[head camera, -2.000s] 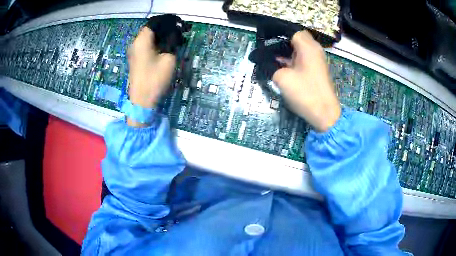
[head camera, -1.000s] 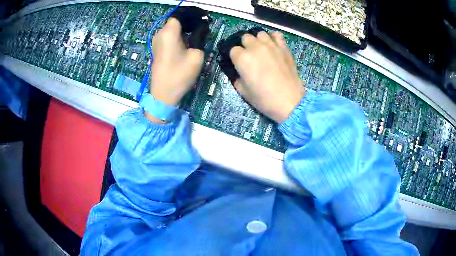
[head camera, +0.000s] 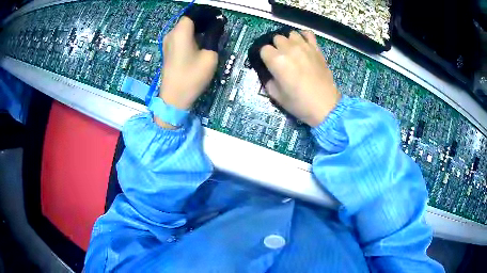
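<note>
Green circuit boards (head camera: 245, 114) run edge to edge across the view under my hands. My left hand (head camera: 186, 66) is curled over the boards left of centre, with a black item (head camera: 209, 27) at its fingers. My right hand (head camera: 300, 74) is curled over the boards just right of centre, with a second black item (head camera: 260, 50) at its fingers. What the black items are, and whether they are gripped or worn, I cannot make out. My fingertips are hidden. A light-blue strap (head camera: 169, 113) is round my left wrist.
A black tray of small cream parts (head camera: 350, 17) stands beyond the boards at the upper right, with a dark bin (head camera: 435, 40) right of it. A blue cord (head camera: 160, 53) runs up beside my left hand. White rails (head camera: 251, 166) edge the boards. A red panel (head camera: 77, 176) is at lower left.
My right hand has moved from near the tray's front edge to the boards nearer my left hand, then slightly right again. My left hand sits farther right in the view than two seconds ago.
</note>
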